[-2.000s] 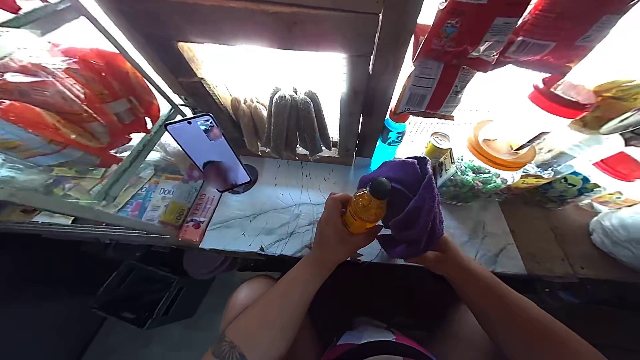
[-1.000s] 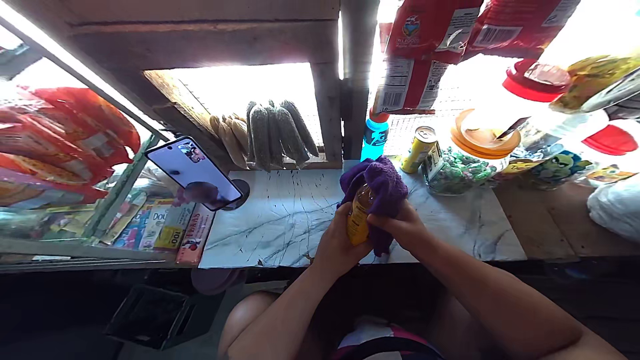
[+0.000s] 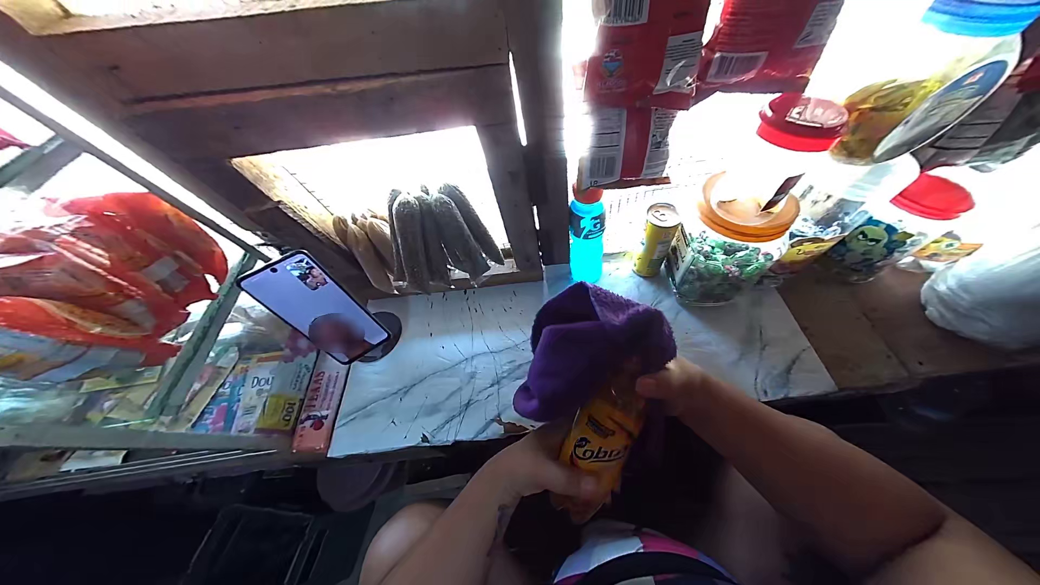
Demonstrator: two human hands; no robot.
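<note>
A yellow Cobra drink bottle [image 3: 603, 439] is held low over my lap, at the front edge of the counter. My left hand [image 3: 552, 475] is closed around its lower part. A purple cloth [image 3: 597, 345] covers the bottle's top, which is hidden. My right hand [image 3: 670, 386] grips the cloth against the bottle's upper side; some of its fingers are hidden behind the cloth.
Behind the cloth stand a blue drink bottle [image 3: 587, 236], a yellow can [image 3: 656, 240] and a candy jar [image 3: 723, 260]. A phone [image 3: 315, 307] leans on a round stand at left. Filled plastic tubes [image 3: 431, 236] hang by the opening. More lidded jars stand right on the marble-patterned counter [image 3: 439, 366].
The bottle, seen upright-ended toward the camera with its black cap showing two seconds ago, now has the purple cloth over its top. Both hands have come down toward my lap.
</note>
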